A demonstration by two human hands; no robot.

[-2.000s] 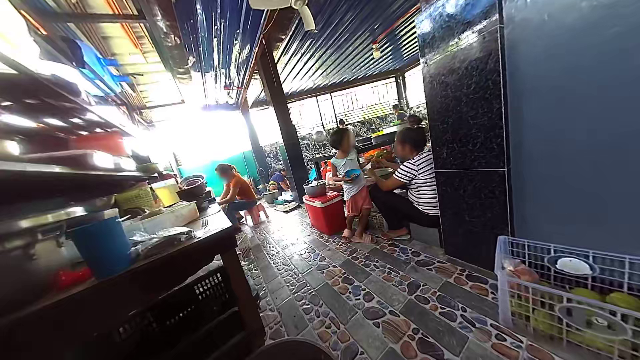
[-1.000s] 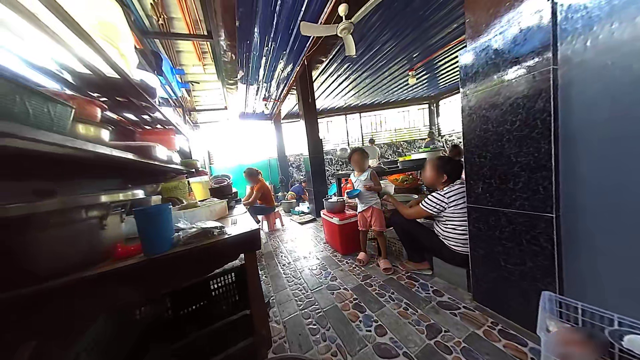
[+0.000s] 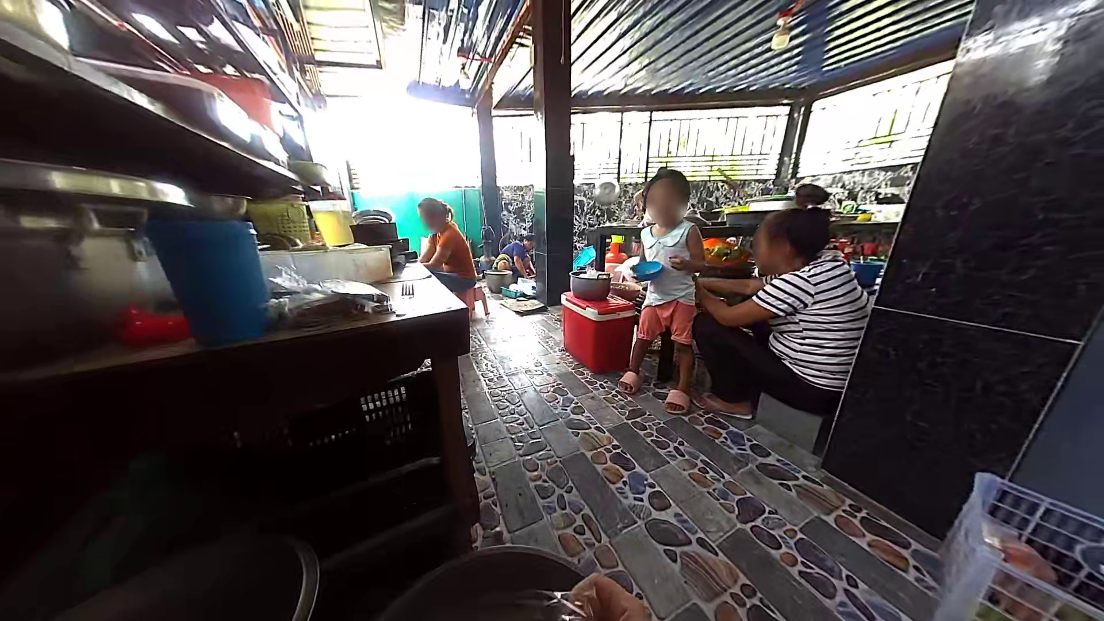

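At the bottom edge, part of my right hand (image 3: 608, 599) shows beside a dark round pot or basin (image 3: 483, 565). Shiny clear plastic (image 3: 552, 605) lies against its fingers; whether they grip it cannot be told, as most of the hand is cut off. My left hand is out of the frame. Left of the dark vessel is the metal rim of another round vessel (image 3: 309, 573), in deep shadow.
A wooden counter (image 3: 431, 319) on the left bears a blue plastic container (image 3: 210, 280), plastic wrap and a fork (image 3: 407, 291). Several people sit or stand beyond, near a red cooler (image 3: 597, 336). A dark tiled pillar (image 3: 975, 345) and a plastic crate (image 3: 983, 535) are at right.
Part of my right hand and the clear plastic have come into view at the bottom. The view has shifted. The standing person still holds a blue bowl.
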